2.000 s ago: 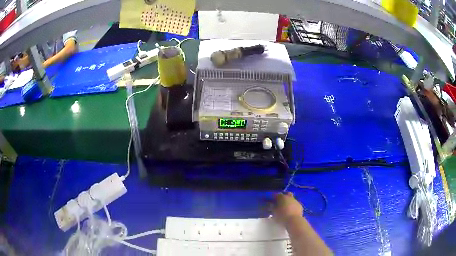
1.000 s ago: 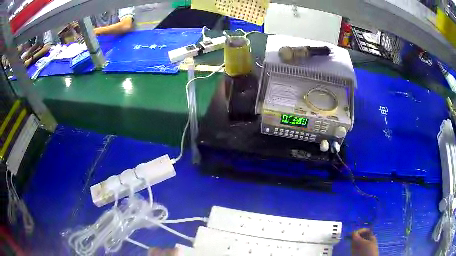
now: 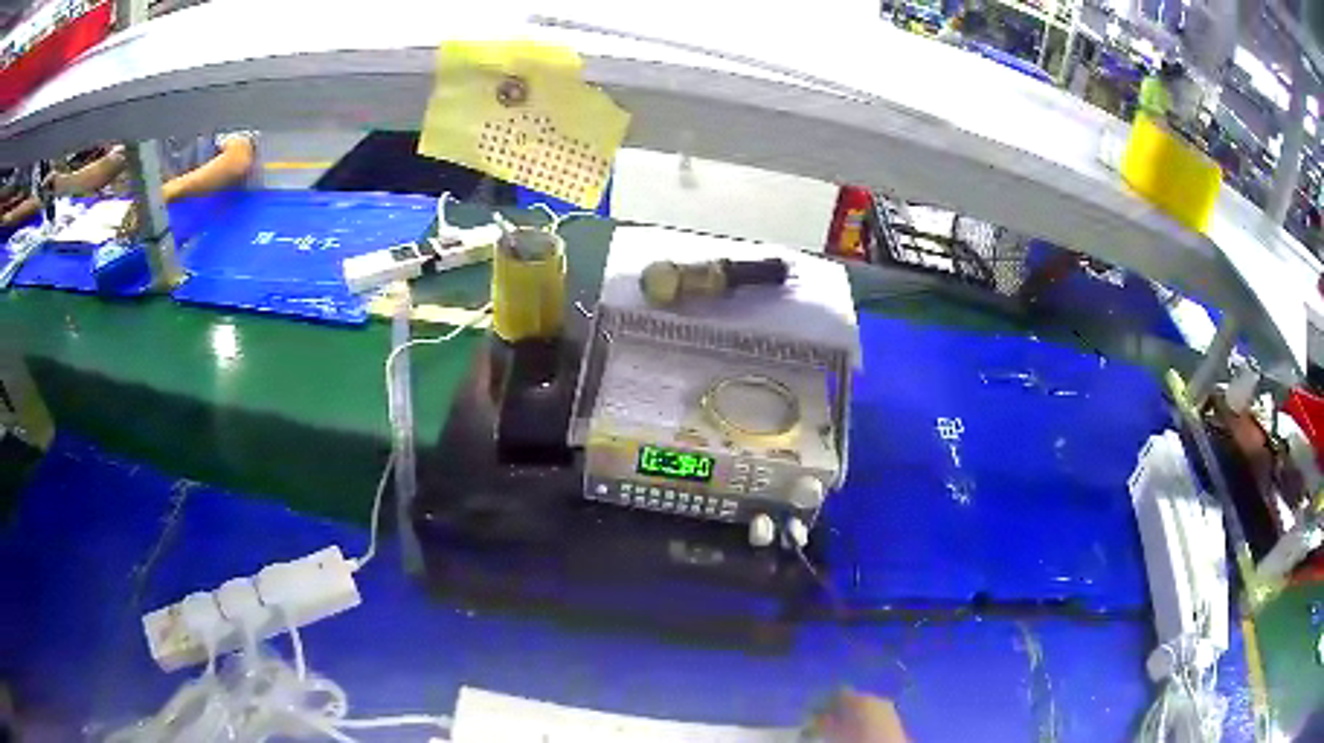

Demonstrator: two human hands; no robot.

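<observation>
A long white power strip (image 3: 581, 721) lies at the bottom edge, partly cut off, its cord running left. My right hand (image 3: 857, 717) is at the strip's right end, blurred and cut off by the bottom edge; its hold cannot be told. My left hand is not in view. The white supply strip (image 3: 254, 607) lies front left with several plugs in it and bundled white cords (image 3: 240, 700) below. The bench tester (image 3: 712, 436) stands in the centre with green lit digits. A thin test lead (image 3: 816, 569) hangs from its lower right terminals.
A yellow cup (image 3: 529, 286) stands on a dark block left of the tester. Stacked white strips (image 3: 1179, 544) lie far right. The grey shelf (image 3: 813, 124) crosses overhead with a yellow card (image 3: 526, 122) hanging. A short socket strip (image 3: 389, 266) lies behind. A person's arm (image 3: 215, 171) shows far left.
The view has shifted, so the bench sits lower and further left than one second ago. The front strips are now mostly cut off, and my left hand has left the picture.
</observation>
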